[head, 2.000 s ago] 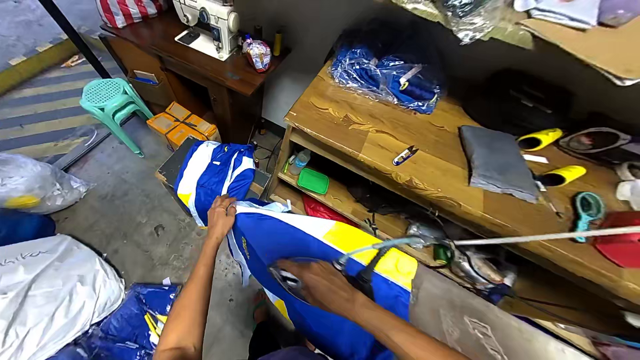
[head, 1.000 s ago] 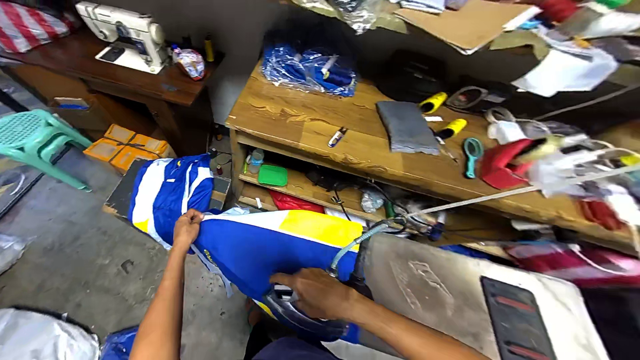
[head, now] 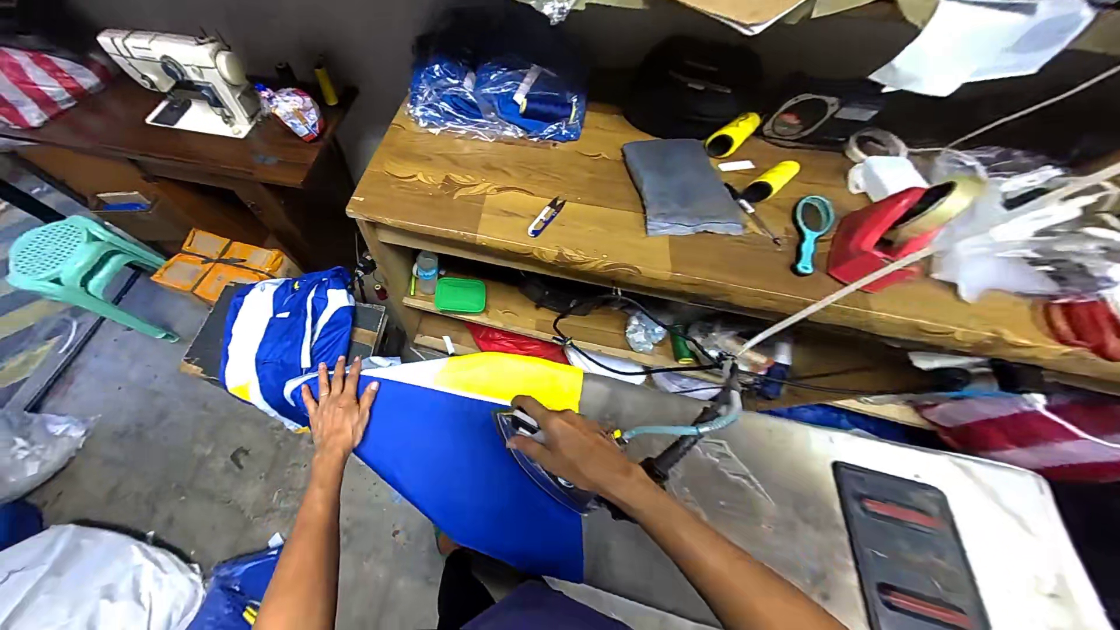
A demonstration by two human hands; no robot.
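Observation:
A blue, white and yellow fabric piece (head: 455, 455) lies spread over the narrow end of a grey ironing board (head: 744, 507). My left hand (head: 339, 411) rests flat on its left end, fingers spread. My right hand (head: 573, 442) grips the handle of a steam iron (head: 547, 472), which sits on the blue part near the yellow patch. A pale hose and a dark cord run from the iron's rear. Just left of my left hand, more blue and white fabric (head: 284, 337) is heaped on a dark box.
A wooden table (head: 569, 206) behind the board holds thread snips (head: 547, 217), a grey folded cloth (head: 682, 188) and a red tape dispenser (head: 884, 236). Cords hang by its shelf. An iron rest (head: 910, 547) lies on the board's right. A green stool (head: 79, 262) stands left.
The fabric under the iron now lies flatter and wider over the board's end. My left hand has gone from pinching the fabric's edge to lying flat with fingers spread.

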